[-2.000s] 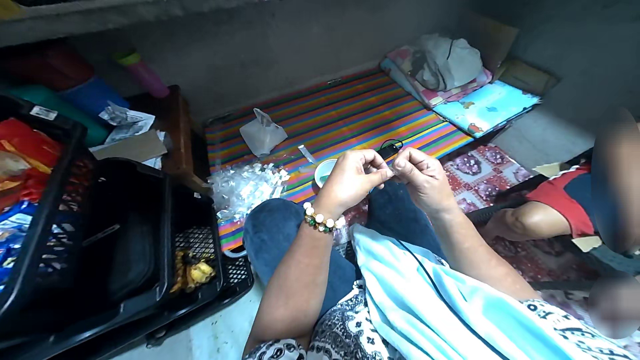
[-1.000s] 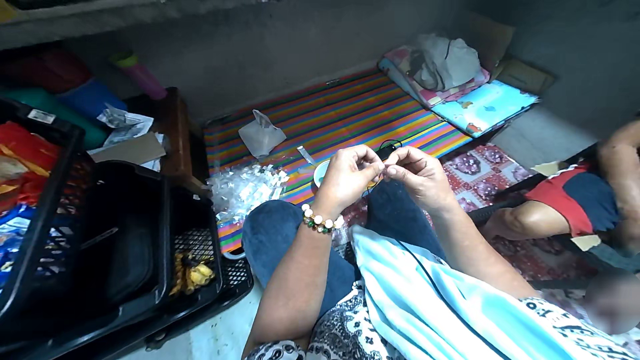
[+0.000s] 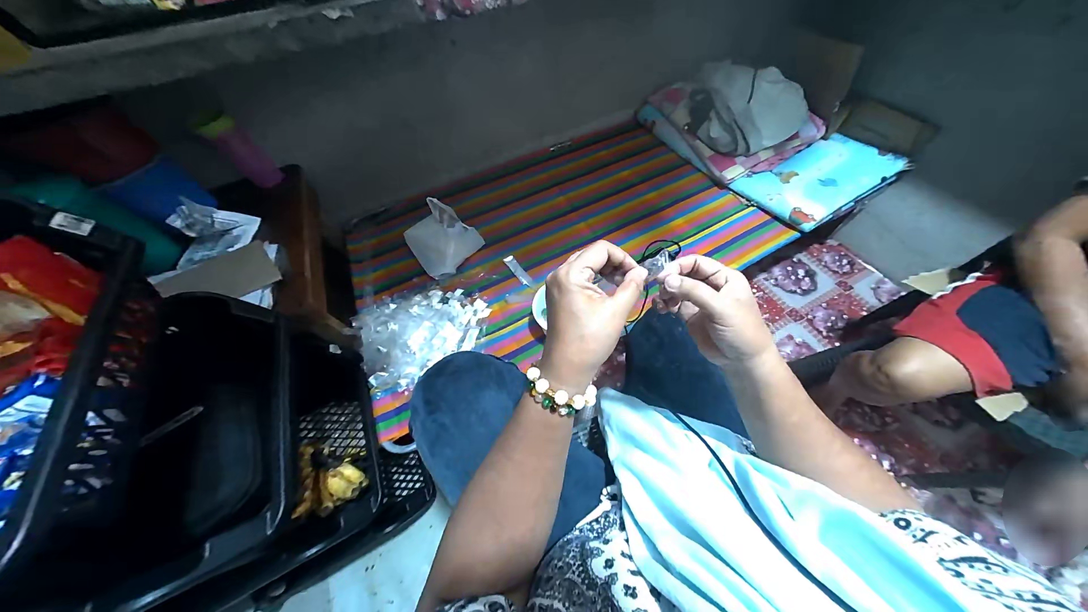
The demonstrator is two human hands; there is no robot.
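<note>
Above my lap, my left hand point(image 3: 592, 297) and my right hand point(image 3: 712, 304) face each other, fingertips close together. Between them is a small clear plastic piece point(image 3: 656, 263), pinched by the right fingers; the left thumb and forefinger also close on it. A beaded bracelet point(image 3: 558, 397) circles my left wrist. Behind the left hand, a pale round dish point(image 3: 540, 308) is partly hidden. A heap of small clear plastic packets point(image 3: 421, 333) lies on the striped mat point(image 3: 544, 204), left of my hands. A white plastic bag point(image 3: 443, 242) and a narrow clear strip point(image 3: 517, 271) lie beyond.
Black plastic crates point(image 3: 280, 425) stand at the left, one with bananas point(image 3: 333, 486). A wooden stand point(image 3: 297, 246) is behind them. Folded bedding point(image 3: 816, 180) lies at the mat's far right. Another person's bare leg point(image 3: 901, 370) and arm are at the right. A light blue cloth point(image 3: 714, 510) covers my lap.
My hands have moved slightly apart, and the clear plastic piece now shows between the fingers. The other person's arm at the right has moved.
</note>
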